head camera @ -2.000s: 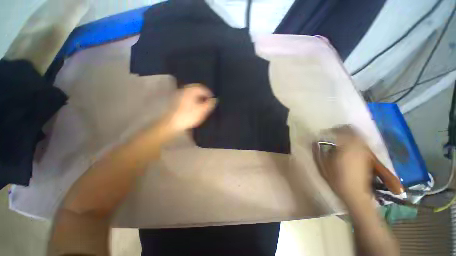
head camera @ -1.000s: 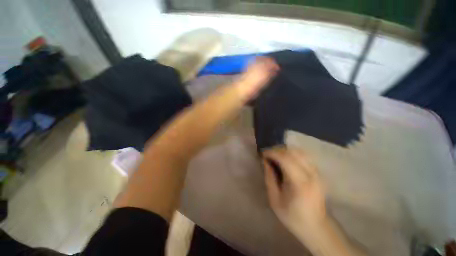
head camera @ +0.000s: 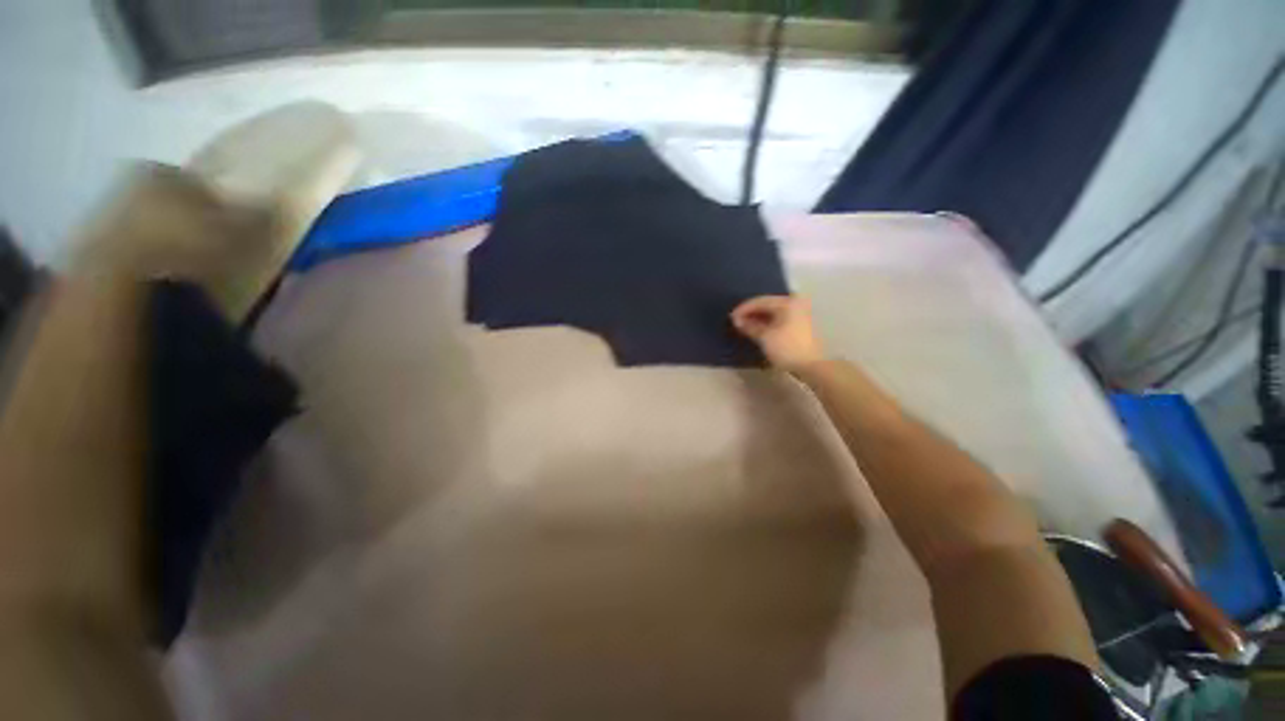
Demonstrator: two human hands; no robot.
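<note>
A black garment panel (head camera: 606, 254) lies flat at the far side of the pale pink table cover (head camera: 564, 563). My right hand (head camera: 778, 330) is on the panel's near right corner, fingers curled; whether it pinches the cloth is unclear. My left hand (head camera: 169, 218) is blurred at the upper left, over the black stack of panels (head camera: 212, 451) at the left table edge. Whether it holds cloth cannot be told. The steam iron, with its orange-brown handle (head camera: 1177, 589), stands at the lower right, away from both hands.
A pale rounded padded shape (head camera: 313, 155) is behind the left far corner. Blue plastic (head camera: 409, 211) runs along the far left edge, and a blue item (head camera: 1212, 507) is at the right. A dark curtain (head camera: 1001, 127) and cables hang at the back right.
My left hand has moved from the far panel to the stack at the left. My right hand has moved to the panel's right corner. The panel now lies flatter, and the view has turned right.
</note>
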